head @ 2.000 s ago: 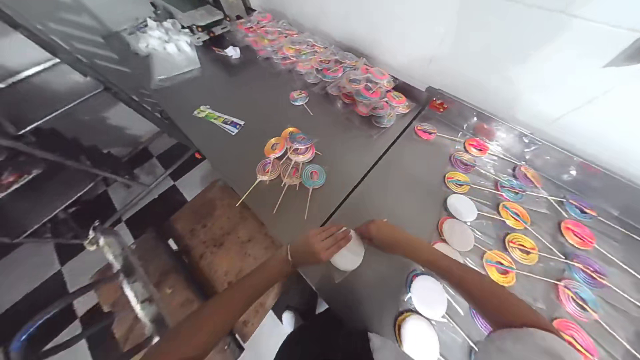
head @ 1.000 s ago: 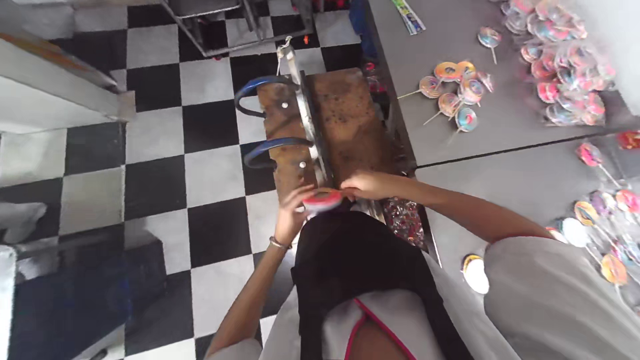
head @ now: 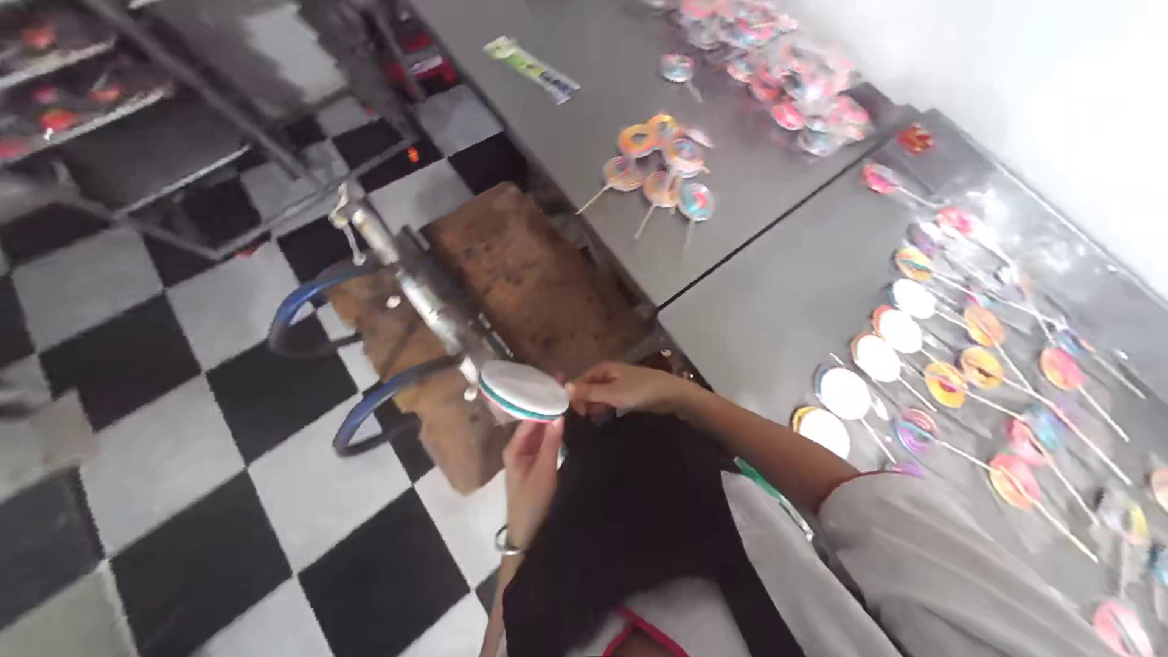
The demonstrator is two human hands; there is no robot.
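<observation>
A large round lollipop with a white upper face and a teal and red rim is held in front of the black apron. My left hand, with a bracelet at the wrist, pinches its near edge from below. At its right edge are the closed fingertips of my right hand; whether they grip the stick or a wrapper is too blurred to tell. Several swirled lollipops on sticks lie in rows on the metal table at right, some with white discs. A small group of lollipops lies farther off.
A heap of wrapped lollipops lies against the wall. A printed strip packet rests on the metal table. Below the hands are a brown board and a metal frame with blue curved handles. A rack with shelves stands at left.
The lollipop has been turned: a red and pink side showed a second ago, its white face shows now. Both hands stay at it. The view has swung widely.
</observation>
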